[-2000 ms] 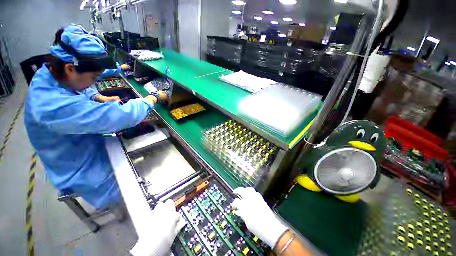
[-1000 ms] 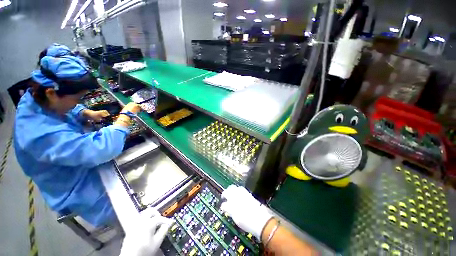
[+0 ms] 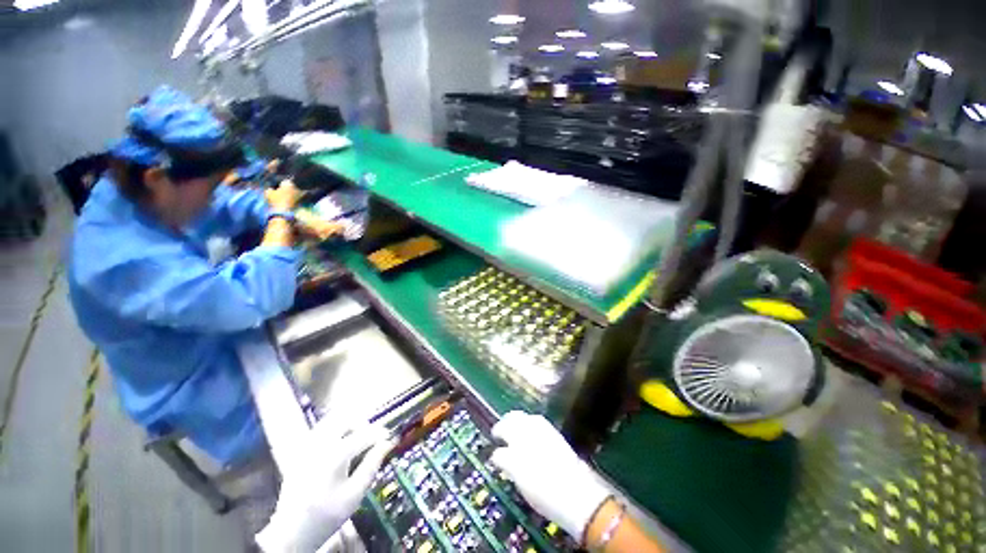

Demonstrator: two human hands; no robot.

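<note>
A circuit board panel (image 3: pixel 449 486) lies in its carrier on the conveyor at the bottom middle, cut off by the lower edge. An orange-brown pallet clamp (image 3: pixel 424 421) spans its far edge. My left hand (image 3: pixel 328 475), in a white glove, is at the panel's far left corner, with thumb and fingers apart and nothing visible in them. My right hand (image 3: pixel 546 464), in a white glove, rests at the panel's right edge, fingers curled over it; the fingertips are blurred, and whether they grip anything is unclear.
A pale plate (image 3: pixel 351 362) lies between the conveyor rails ahead. Blister trays (image 3: pixel 514 324) stand under the green shelf (image 3: pixel 416 178); more trays (image 3: pixel 892 486) are at right. A penguin-shaped fan (image 3: pixel 746 362) stands on the right. A person in blue (image 3: pixel 178 286) works at the left.
The view has swung left, then back right. My left hand's thumb and fingers have spread at the carrier's corner. My right hand stays at the panel's right edge. The other person's arms have moved.
</note>
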